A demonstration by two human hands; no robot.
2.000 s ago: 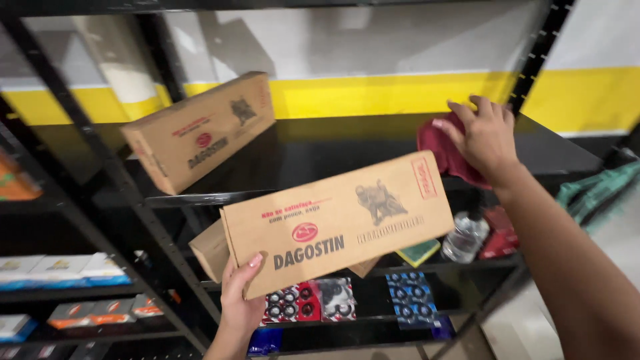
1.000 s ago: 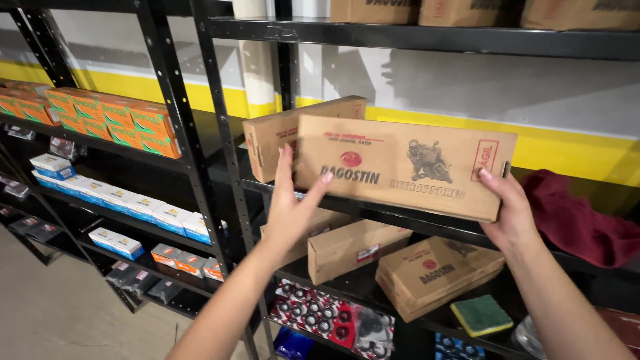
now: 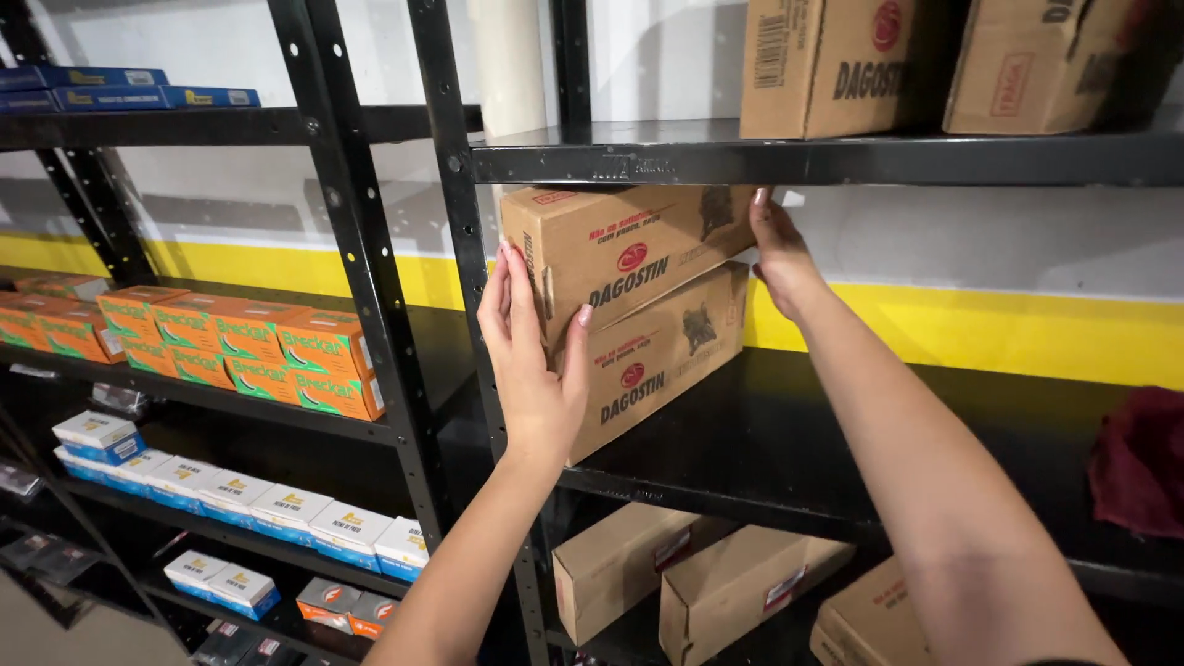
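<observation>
Two Dagostin cardboard boxes lie one on the other at the left end of a black metal shelf. My left hand is pressed on the near left end of the upper box, with its fingers on the end and its thumb on the printed face. At that box's far right end is my right hand, its fingertips on the edge. Both hands hold the upper box, slightly tilted over the lower box. The upper box's top is close under the shelf above.
More Dagostin boxes stand on the upper shelf. A dark red cloth lies at the right. Cardboard boxes occupy the shelf below. A perforated black upright separates the left rack, with orange Breckar boxes and white-blue boxes.
The box in my hands has moved from in front of the shelf onto the box standing there. My right hand has let go of the red cloth since the earliest frame. The view has swung left.
</observation>
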